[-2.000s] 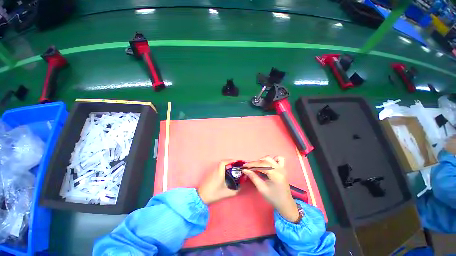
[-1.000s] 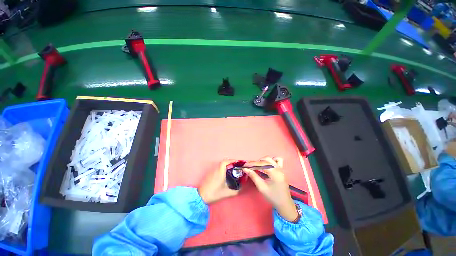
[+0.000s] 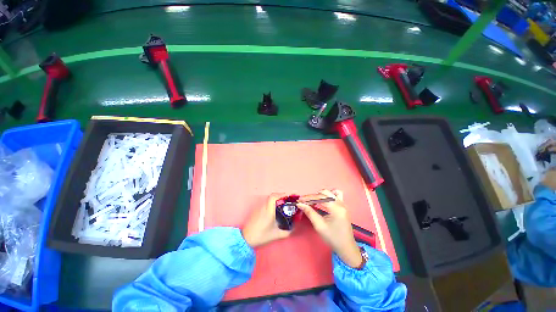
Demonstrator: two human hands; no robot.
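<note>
My left hand (image 3: 264, 222) holds a red-and-black handle unit by its head (image 3: 285, 214) over the red-orange mat (image 3: 244, 170). The dark head opening faces up and shows a white disc inside. My right hand (image 3: 329, 220) holds thin dark tweezers (image 3: 318, 201) between thumb and fingers, with their tip end at the opening. The grip of the unit is mostly hidden by my hands; a red-and-black end (image 3: 363, 234) shows right of my right hand. Whether it belongs to the held unit, I cannot tell.
Another red handle (image 3: 359, 155) lies at the mat's upper right. A foam-lined box of white strips (image 3: 56, 210) and a blue bin (image 3: 72, 137) stand left. A black foam tray (image 3: 451, 177) with black parts and a cardboard box (image 3: 521, 177) are right. Several units lie on the green conveyor (image 3: 231, 79).
The units and loose black parts on the conveyor have shifted left. My right hand has moved the tweezers slightly at the opening. My left hand has stayed in place.
</note>
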